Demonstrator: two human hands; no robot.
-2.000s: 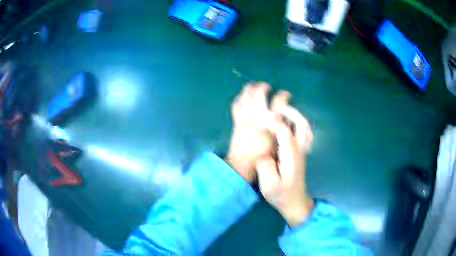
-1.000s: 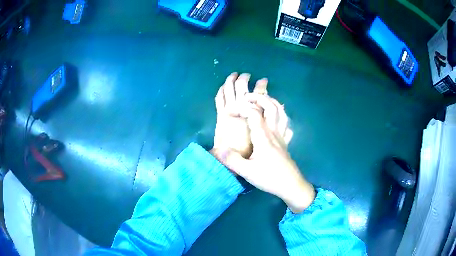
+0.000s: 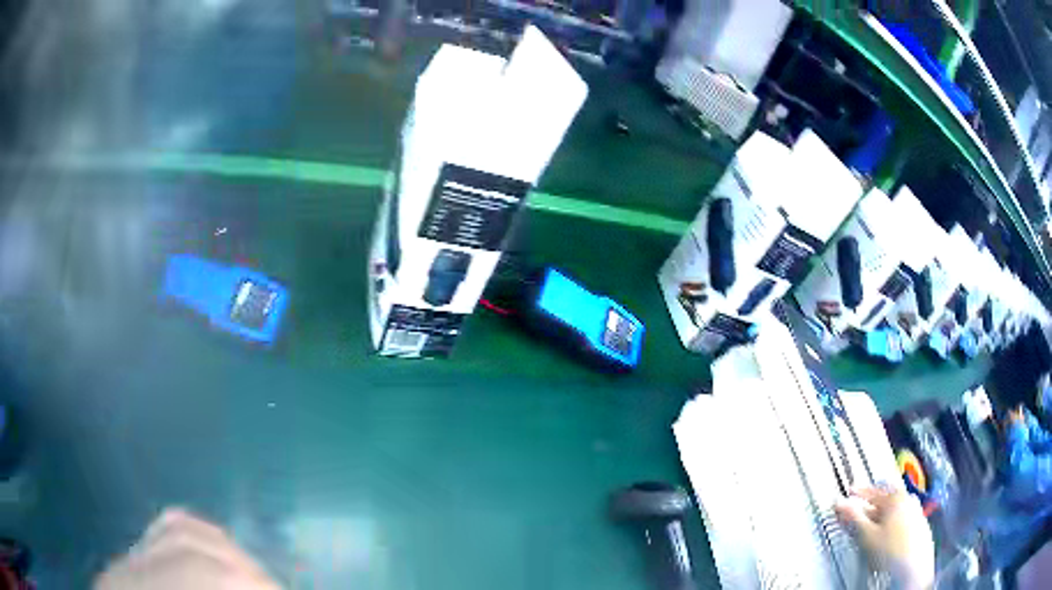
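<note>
My right hand is at the right, its fingers touching the near right edge of the flat box stack, a thick pile of white folded cartons. Whether it grips a carton is unclear. My left hand is blurred and cut off by the bottom edge at the lower left; its fingers cannot be made out. An upright white retail box with raised flaps stands ahead. A blue battery tester lies right of it, and another blue tester lies to its left.
A black barcode scanner is left of the stack. More upright retail boxes stand in a row beyond the stack. A green line crosses the dark green bench. An orange-yellow ring is at the right.
The view has swung up and to the right. My hands, earlier touching one over the other, are now far apart; the right one has moved to the stack.
</note>
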